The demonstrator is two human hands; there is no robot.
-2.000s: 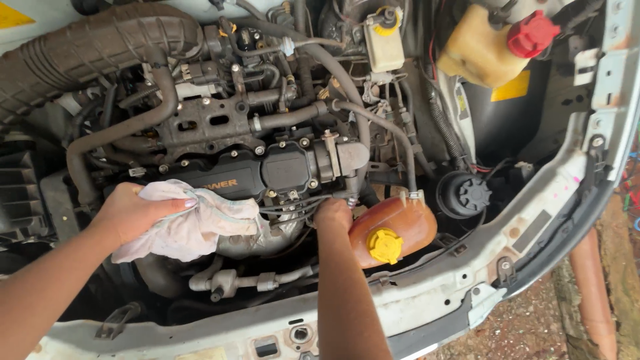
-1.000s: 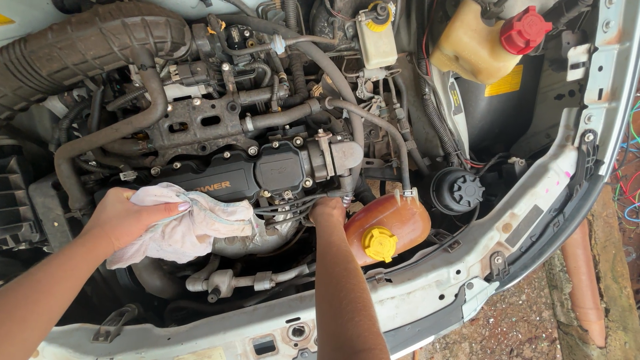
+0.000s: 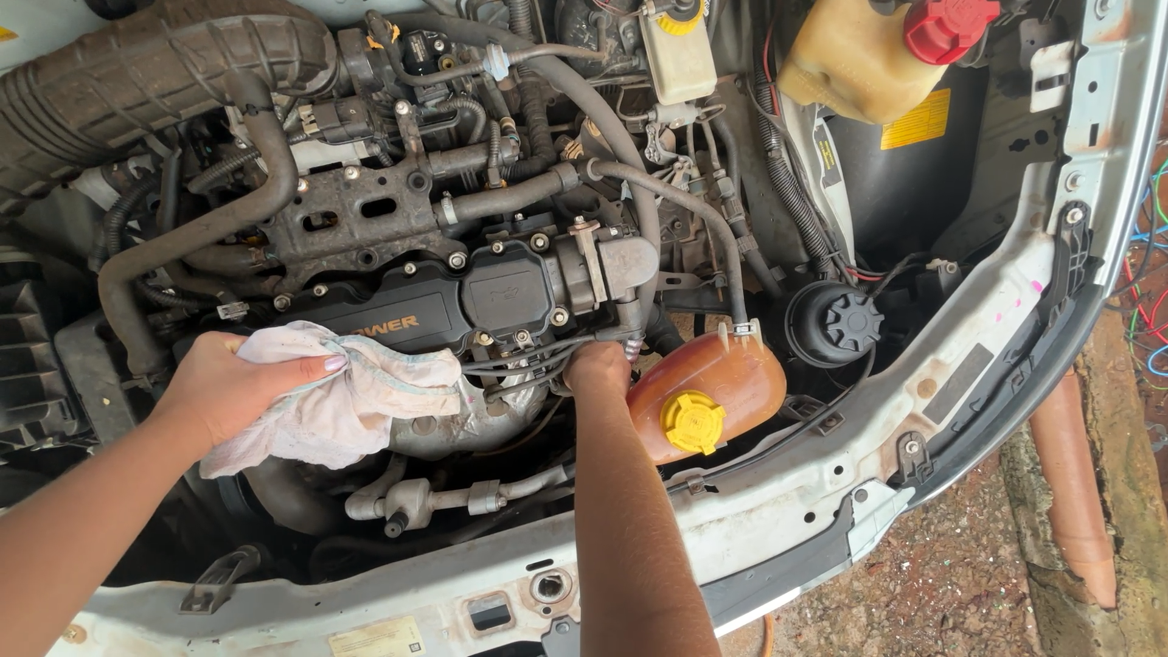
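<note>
My left hand (image 3: 224, 383) grips a crumpled white cloth (image 3: 338, 392) in front of the black engine cover (image 3: 392, 315). My right hand (image 3: 598, 365) reaches down at the right end of the engine, between the spark plug leads (image 3: 520, 354) and the orange-brown coolant tank (image 3: 730, 379) with its yellow cap (image 3: 693, 422). The fingers of my right hand are hidden, so what they touch cannot be seen. Below the cloth lies a metal pipe with a joint (image 3: 411, 502).
The front body panel (image 3: 776, 520) of the car curves along the near side. A black round-capped reservoir (image 3: 835, 324) stands right of the coolant tank. Farther back are a red-capped yellowed tank (image 3: 849, 55), a brake fluid reservoir (image 3: 680, 55) and a ribbed air intake hose (image 3: 164, 73).
</note>
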